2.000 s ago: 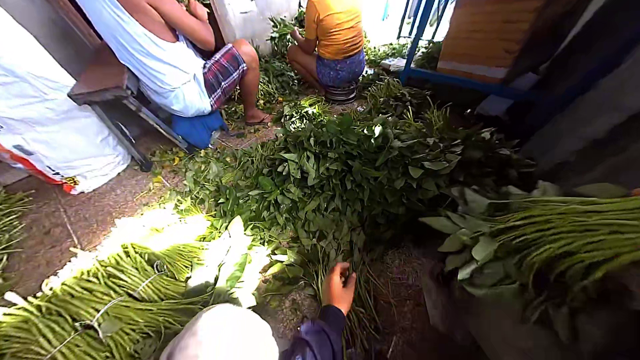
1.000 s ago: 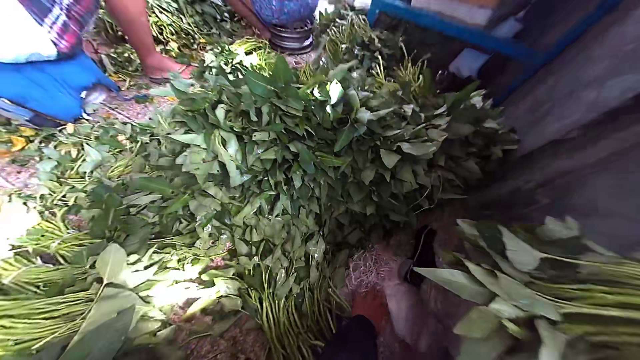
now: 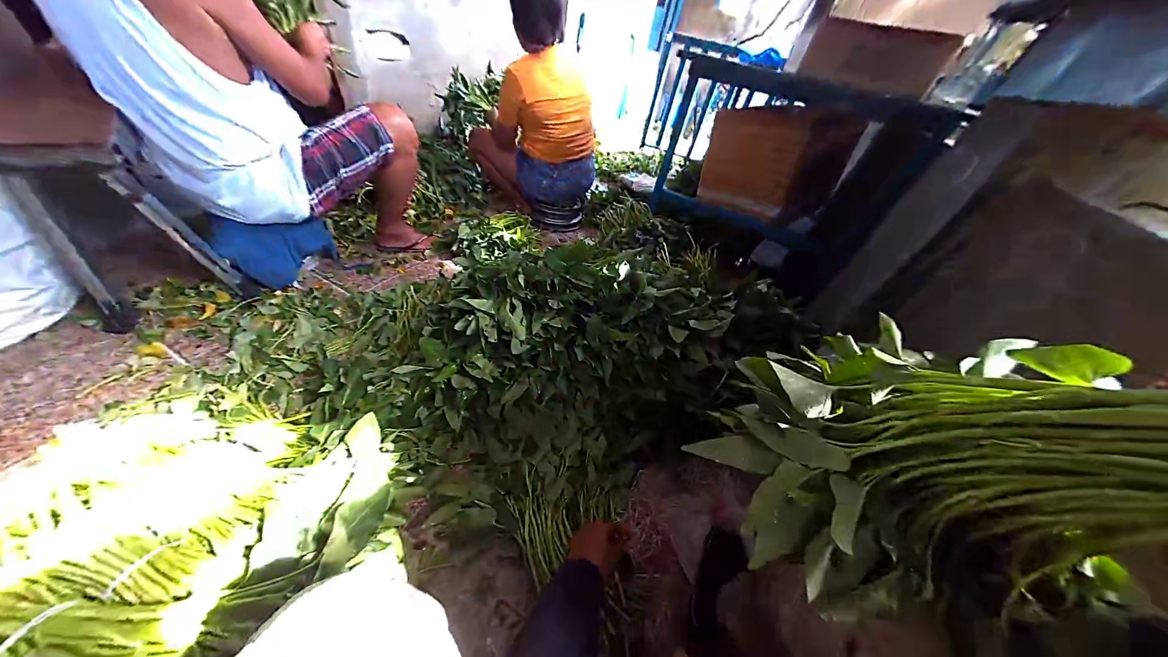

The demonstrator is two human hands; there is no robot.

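My left hand (image 3: 598, 545), below a dark sleeve, is low in the middle of the head view, fingers bent, against the stems (image 3: 545, 525) of leafy green cuttings. Blur and shade hide whether it grips any. A large heap of leafy greens (image 3: 566, 365) spreads beyond it. To its right lies a thick bundle of long green stems (image 3: 995, 447), its leaves pointing left. At lower left is a sunlit bundle of stems (image 3: 82, 593) with a pale tie around it. My right hand is out of view.
A person in a white top (image 3: 228, 137) sits at left, holding greens. Another in an orange shirt (image 3: 550, 105) sits low at the back. A blue metal frame (image 3: 671, 151) and a cardboard box (image 3: 753, 160) stand behind the heap at right. A rounded white thing (image 3: 360, 616) fills the lower left.
The view dipped toward the heap, then rose again. My left hand has come against the stems by the heap's near edge.
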